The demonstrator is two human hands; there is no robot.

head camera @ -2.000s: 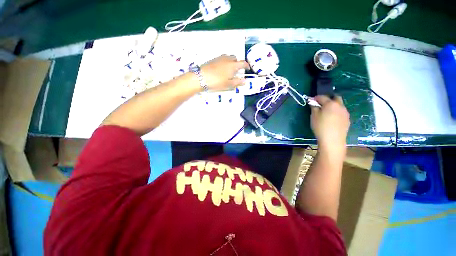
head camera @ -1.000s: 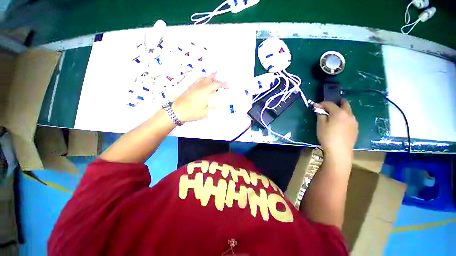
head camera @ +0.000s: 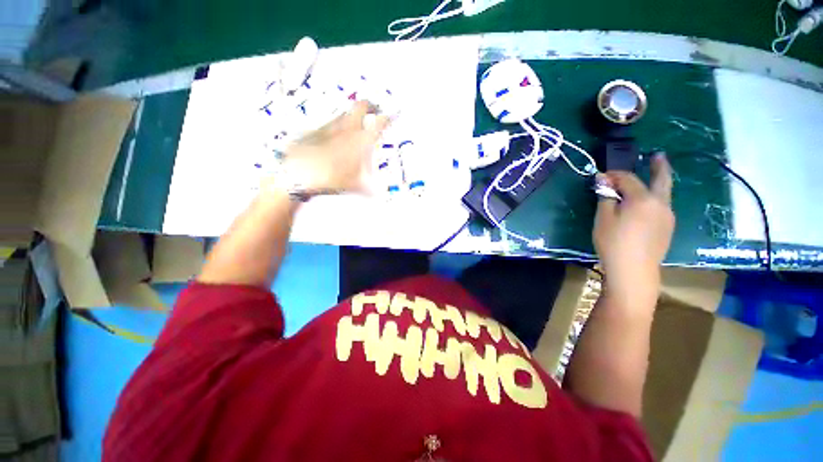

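Note:
My left hand [head camera: 336, 153] is blurred, with fingers spread over small white parts with blue tabs [head camera: 302, 106] on the white work sheet [head camera: 433, 81]. I see nothing held in it, though the area under the palm is hidden. Several white parts with blue marks [head camera: 397, 171] lie just right of it. My right hand [head camera: 633, 212] pinches a small white plug end [head camera: 607, 188] on a white cord, in front of the black box [head camera: 619, 155]. The round white unit [head camera: 512, 91] with red and blue marks lies between the hands, its white cords [head camera: 541, 153] looped toward my right hand.
A dark power strip [head camera: 510, 191] lies under the cords. A round metal piece [head camera: 623, 101] tops the black box, whose black cable [head camera: 749, 185] curves right. White corded units [head camera: 476, 6] lie on the green belt [head camera: 577, 13]. Open cartons [head camera: 95, 194] stand left; another carton [head camera: 699, 361] is below right.
The whole view has shifted, so bench things appear further right. My left hand has moved left from beside the cords to the scattered parts, its fingers now spread. My right hand still pinches the plug end.

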